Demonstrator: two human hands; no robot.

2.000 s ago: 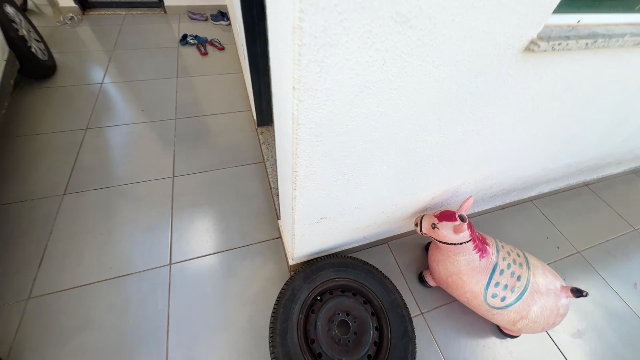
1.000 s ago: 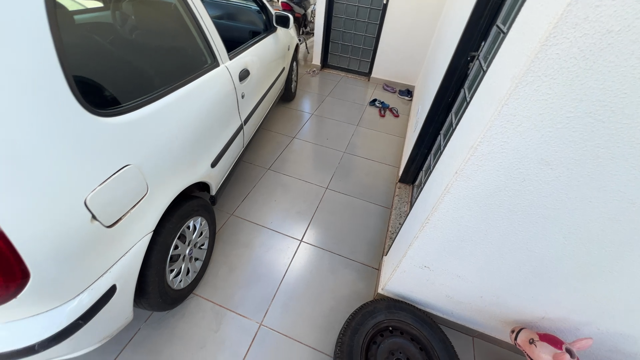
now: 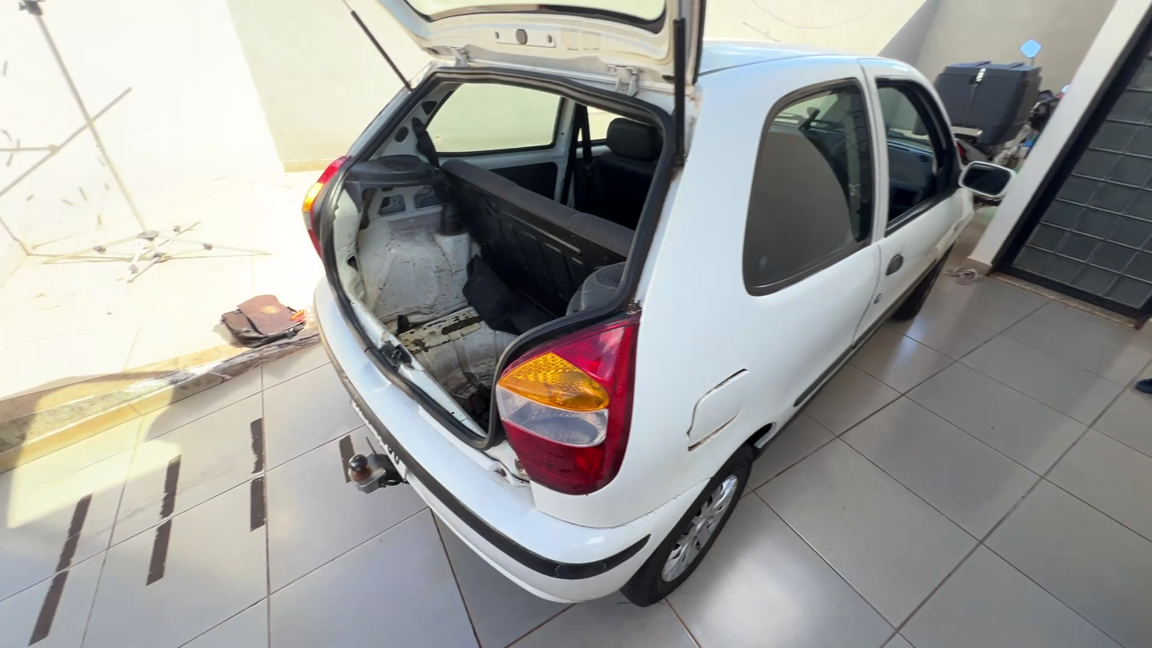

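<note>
Neither my left hand nor my right hand shows in the head view. A white hatchback car (image 3: 810, 351) stands in the middle with its tailgate (image 3: 540, 40) raised. Its luggage compartment (image 3: 414, 261) is exposed, with bare painted metal and a dark cloth or bag (image 3: 504, 301) against the rear seat back (image 3: 540, 225). The right tail light (image 3: 567, 405) is red, amber and clear. A tow ball (image 3: 360, 468) sticks out below the rear bumper (image 3: 504, 531). The right rear wheel (image 3: 700, 531) rests on the tiles.
A brown bag (image 3: 263, 319) lies on the low step (image 3: 135, 391) at the left. Behind it stands a rotary drying rack or similar metal frame (image 3: 144, 236). A motorcycle with a black top box (image 3: 987, 101) is beyond the car, near a barred door (image 3: 1093, 193).
The view has swung left, from the white wall, spare wheel and pink toy animal to the rear of the car with its raised tailgate.
</note>
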